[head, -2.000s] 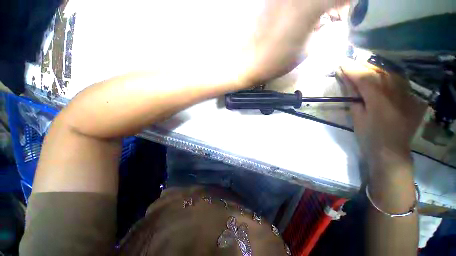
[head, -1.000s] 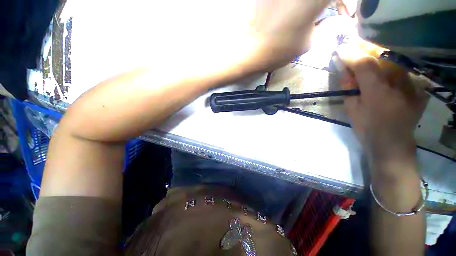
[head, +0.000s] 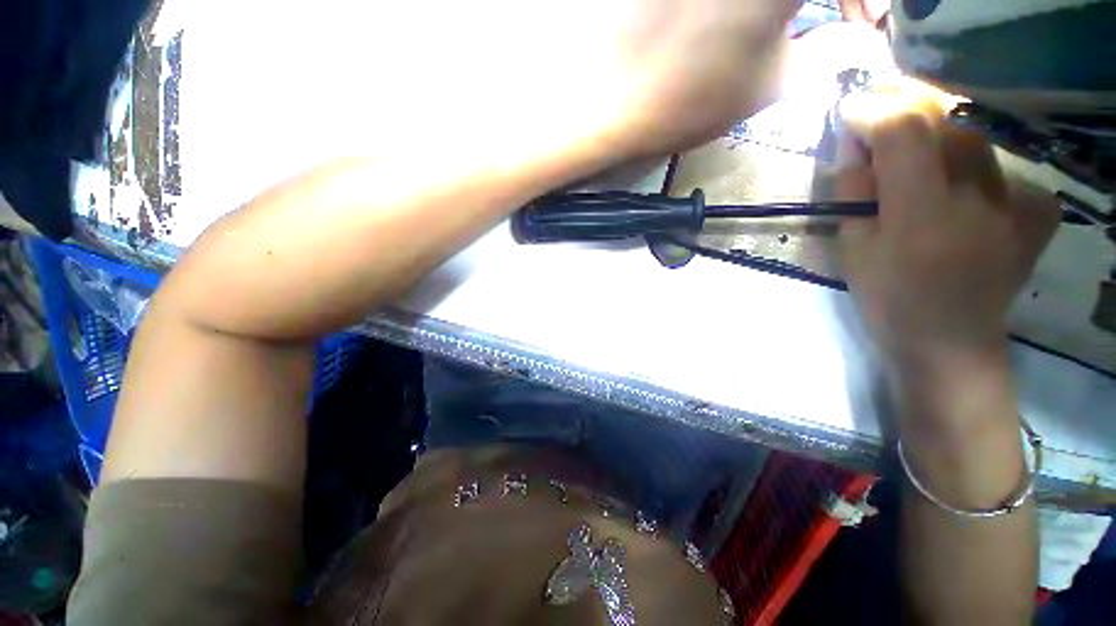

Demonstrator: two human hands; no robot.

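The black ribbed screwdriver (head: 608, 218) lies across the bed, its handle pointing left and its shaft running into my right hand (head: 936, 214). My right fingers are curled around the shaft, and their tips reach into glare by the needle area (head: 853, 80). My left hand (head: 722, 61) is on the other side of that area; its fingers are washed out or cut off by the top edge, so its grip is unclear. The sewing machine head (head: 1010, 55), pale with a dark green lower edge, is at top right. Any small part at the fingertips is hidden by glare.
A dark cord (head: 765, 265) runs beneath the screwdriver. The white table (head: 734, 330) has a worn front edge. A blue basket (head: 92, 330) stands at left. A red-rimmed bin (head: 796, 556) is below the table. Dark cloth (head: 61, 110) is at upper left.
The screwdriver has shifted left over the bed. My left hand has drawn back slightly from the needle area. The view has shifted a little. My right hand remains near the needle area.
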